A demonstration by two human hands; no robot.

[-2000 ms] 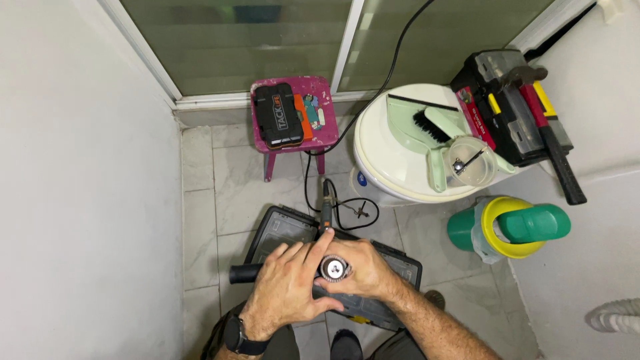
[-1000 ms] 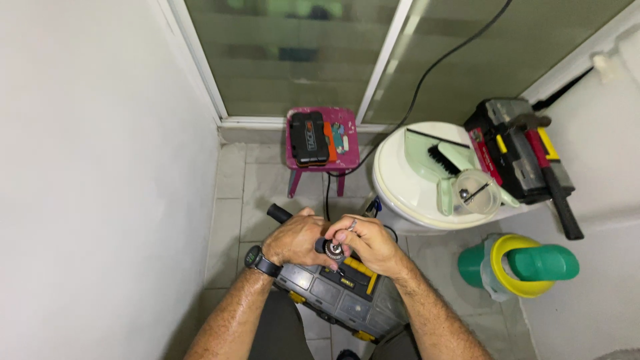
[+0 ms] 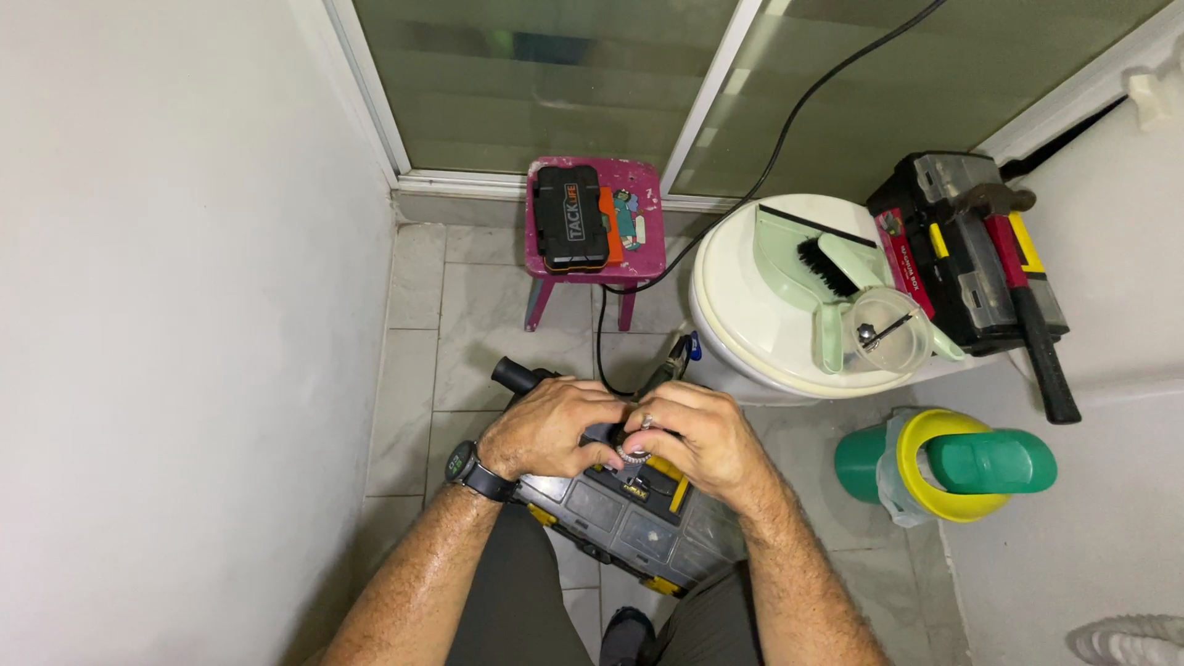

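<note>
A corded power drill is held over a grey and yellow tool organizer case [image 3: 601,509], its toothed chuck [image 3: 635,451] facing up. My left hand [image 3: 555,427], with a black watch at the wrist, wraps around the drill body beside the chuck. Thumb and fingers of my right hand [image 3: 698,439] grip the chuck from the other side. The black side handle [image 3: 516,376] sticks out past my left hand. Much of the drill is hidden under both hands.
A pink stool [image 3: 640,176] bears a black case [image 3: 571,220]. On the white round lid [image 3: 731,305] are a dustpan [image 3: 786,250], brush and clear cup [image 3: 911,347]. A hammer [image 3: 1017,277] lies on a toolbox [image 3: 962,319]. A green and yellow bin [image 3: 957,462] stands right; a cable [image 3: 786,139] runs behind.
My right hand has moved from around the drill's side to the chuck, with its fingers pinched there. The drill and both hands now sit over the case. The view has shifted.
</note>
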